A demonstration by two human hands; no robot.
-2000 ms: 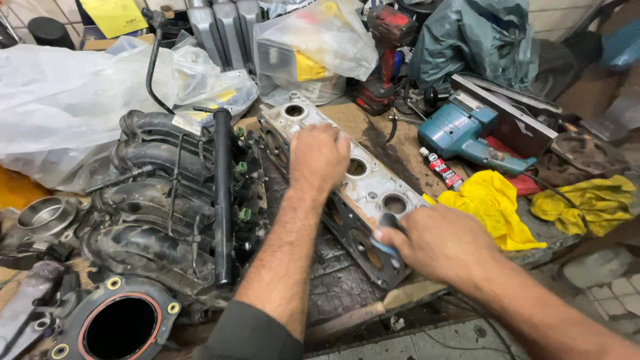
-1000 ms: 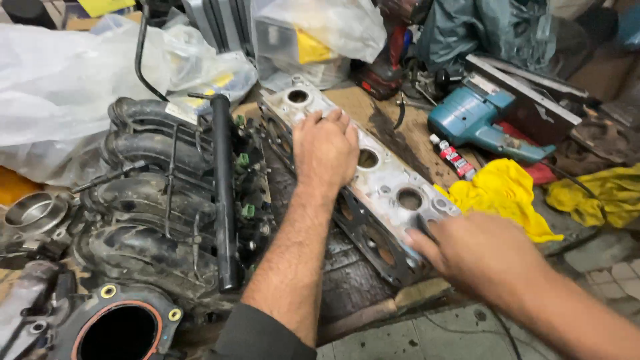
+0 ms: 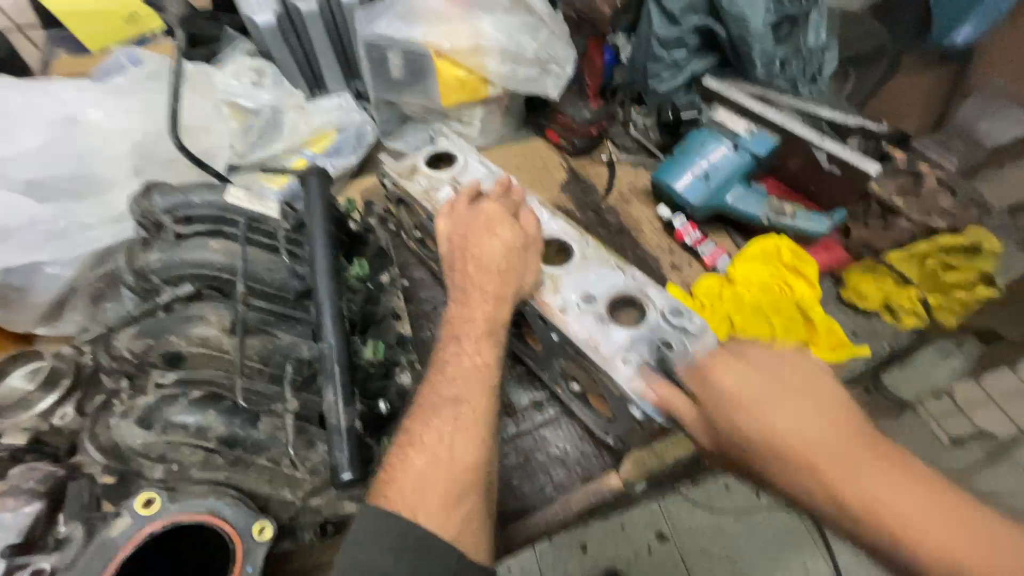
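Observation:
A long metal engine part with round holes, probably a valve cover (image 3: pixel 588 276), lies diagonally on the bench. Below its left edge shows a dark flat gasket or flange (image 3: pixel 572 380) with openings. My left hand (image 3: pixel 490 244) rests on the metal part's upper face, left of its middle hole, fingers bent over the surface. At the near right end, my right hand (image 3: pixel 720 392) is closed around a small dark object, mostly hidden and blurred, which touches the face or edge there. A dirty black intake manifold (image 3: pixel 216 320) with a fuel rail (image 3: pixel 330 336) lies to the left.
Behind are plastic bags (image 3: pixel 104 176) and a clear plastic box (image 3: pixel 408 72). On the right lie a teal power tool (image 3: pixel 720 180), a red-and-white tube (image 3: pixel 694 238) and yellow cloths (image 3: pixel 772 296). The bench's wooden front edge (image 3: pixel 560 508) runs above a tiled floor.
My right hand still grips the small object at the near end of the metal part. My left hand stays on the part's upper face. The view has shifted slightly.

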